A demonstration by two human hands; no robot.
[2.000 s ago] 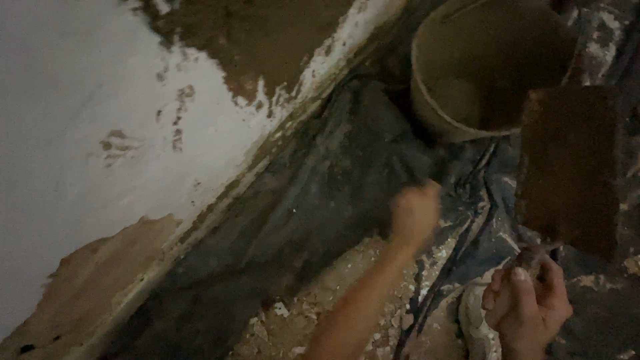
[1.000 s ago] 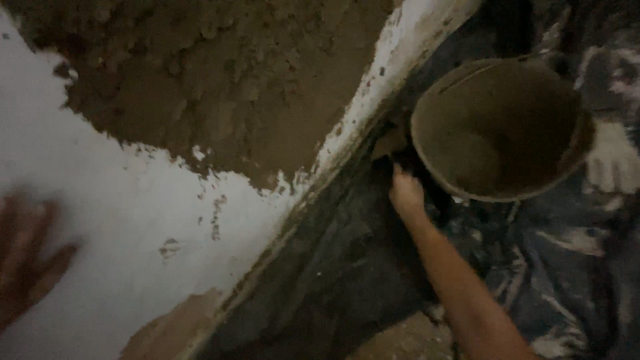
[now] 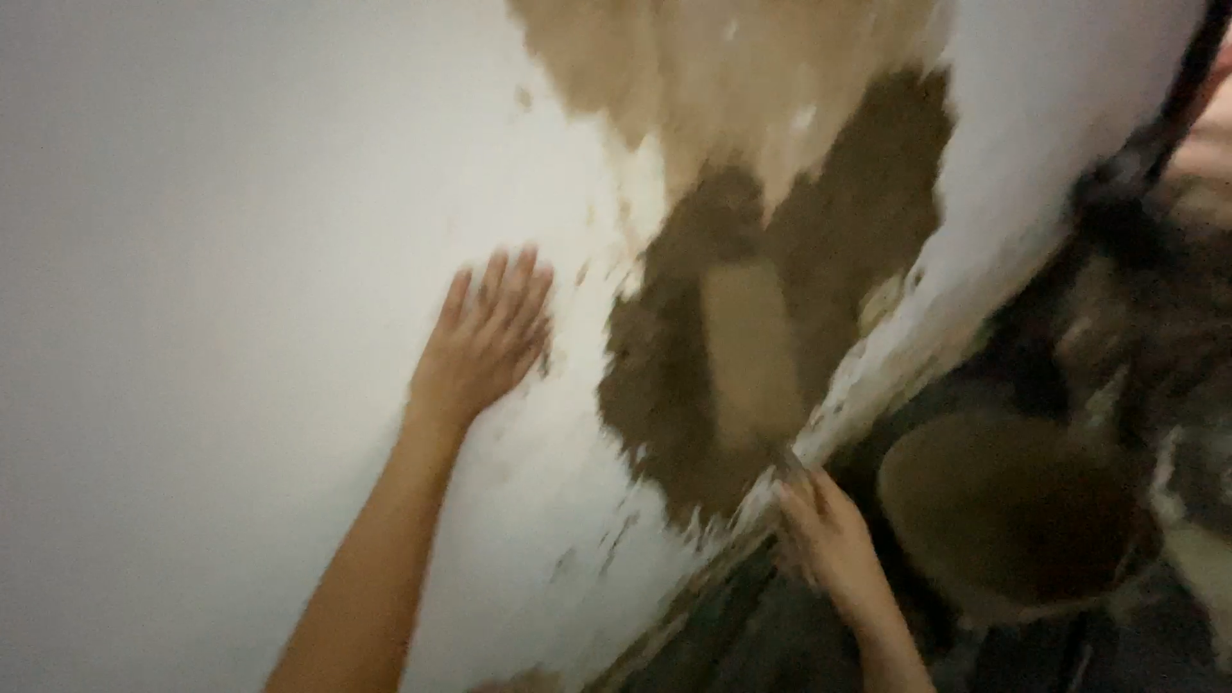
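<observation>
My left hand [image 3: 493,342] lies flat against the white wall [image 3: 289,289], fingers a little apart and holding nothing. To its right, my right hand [image 3: 818,525] grips a rectangular trowel [image 3: 754,356] by its near end. The pale blade of the trowel is over a patch of dark, wet-looking plaster [image 3: 664,356] on the wall. Blur hides whether the blade touches the plaster and how the fingers close on the handle. Above the dark patch spreads a lighter brown coat [image 3: 712,77].
A round bucket [image 3: 1011,515] stands at the lower right, close beside the wall's foot. Dark, stained sheeting [image 3: 741,626] covers the floor along the wall. A dark, blurred object [image 3: 1116,192] is at the upper right.
The trowel in my right hand has moved from beside the bucket to over the wall's plaster. My left hand, over the sheeting two seconds ago, is now on the wall. The view has shifted greatly.
</observation>
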